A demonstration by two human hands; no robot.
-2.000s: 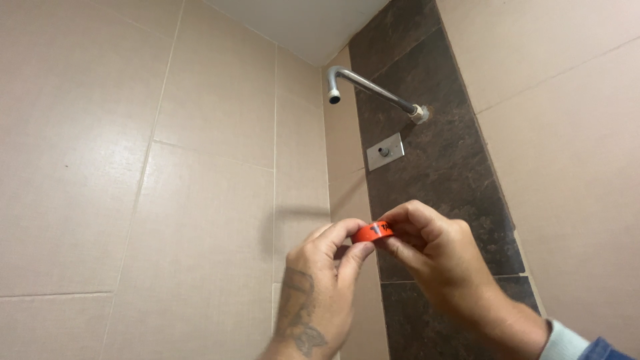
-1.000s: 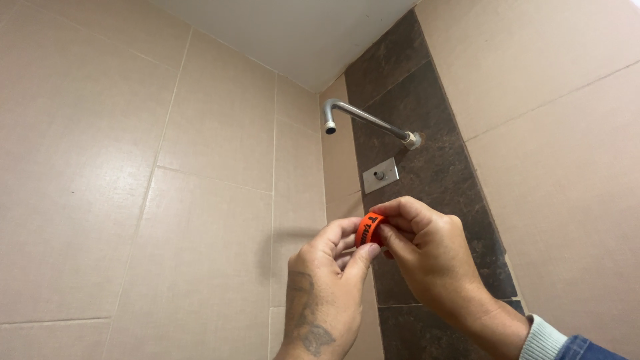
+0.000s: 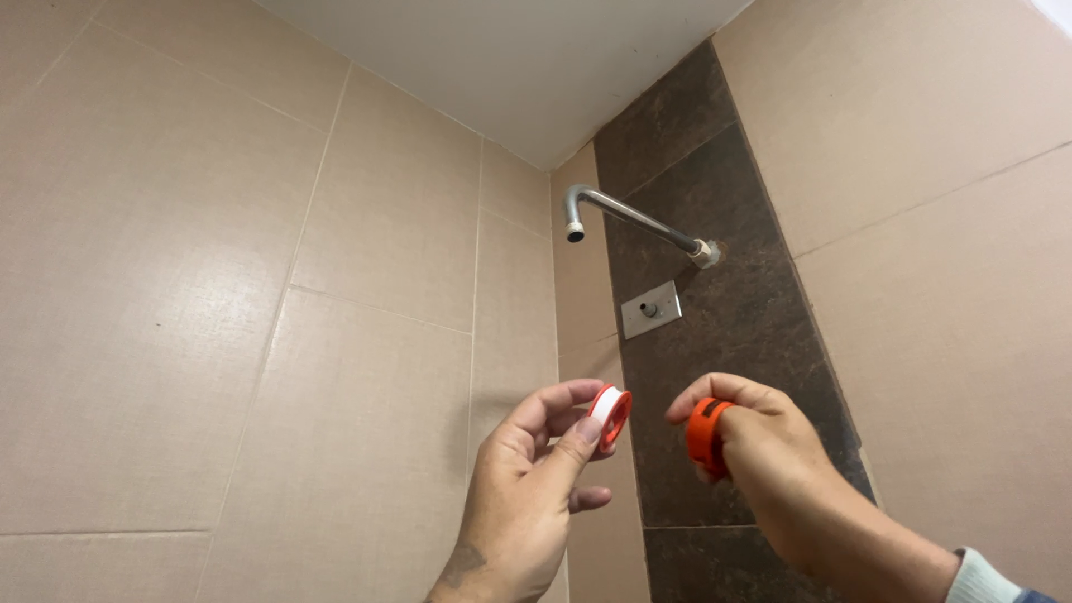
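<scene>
Between the thumb and fingers of my left hand [image 3: 536,477] is a small orange spool of white thread seal tape [image 3: 610,416]. My right hand [image 3: 775,461], a little apart to the right, holds the orange plastic cover [image 3: 708,437] of the spool, which bears dark writing. Above both hands a chrome shower arm [image 3: 636,216] comes out of the wall and bends down at its end, where a pale ring surrounds the dark opening. No shower head is on it.
Below the shower arm, a square metal plate [image 3: 666,308] with a short valve stem [image 3: 648,310] sits on the dark tile strip [image 3: 712,352]. Beige tiled walls [image 3: 385,385] meet in a corner beside it, under a pale ceiling [image 3: 502,67].
The orange cover has come off the spool. My hands, together on it before, are now apart, and the white tape shows.
</scene>
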